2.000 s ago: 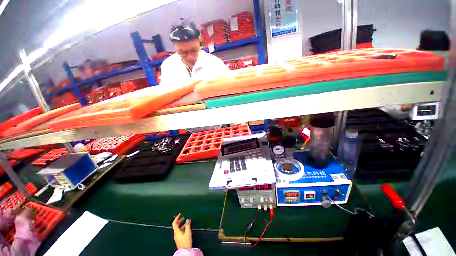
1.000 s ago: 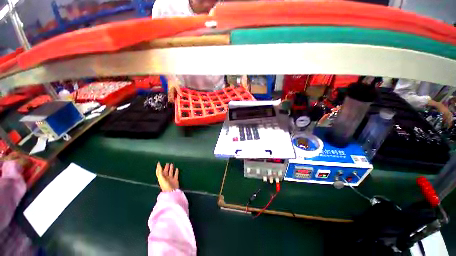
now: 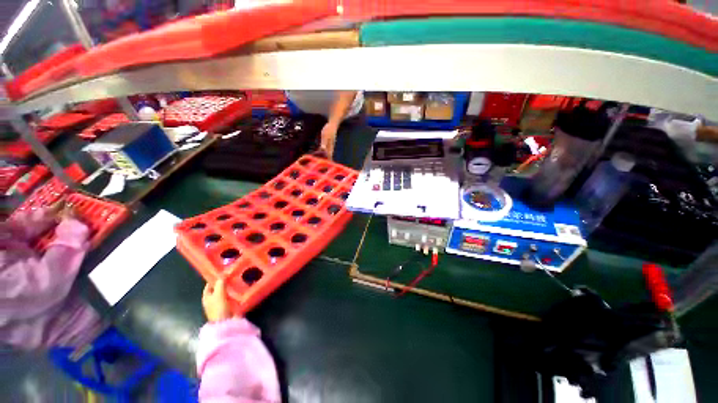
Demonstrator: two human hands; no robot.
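Note:
An orange-red compartment tray [image 3: 272, 224] with round dark workpieces in its pockets is tilted over the green bench in front of me. My left hand [image 3: 216, 301], with a pink sleeve, grips its near left corner. Another person's hand [image 3: 328, 138] is at the tray's far corner. My right hand is not in view.
White paper [image 3: 135, 256] lies left of the tray. A calculator [image 3: 405, 175] sits on a power supply [image 3: 419, 233], beside a blue instrument [image 3: 516, 250]. A red-handled toggle clamp [image 3: 658, 288] stands at right. A person in pink works at far left.
The tray has come from the far side of the bench towards me. My left hand, open and empty before, has taken hold of its near corner. The view has shifted slightly.

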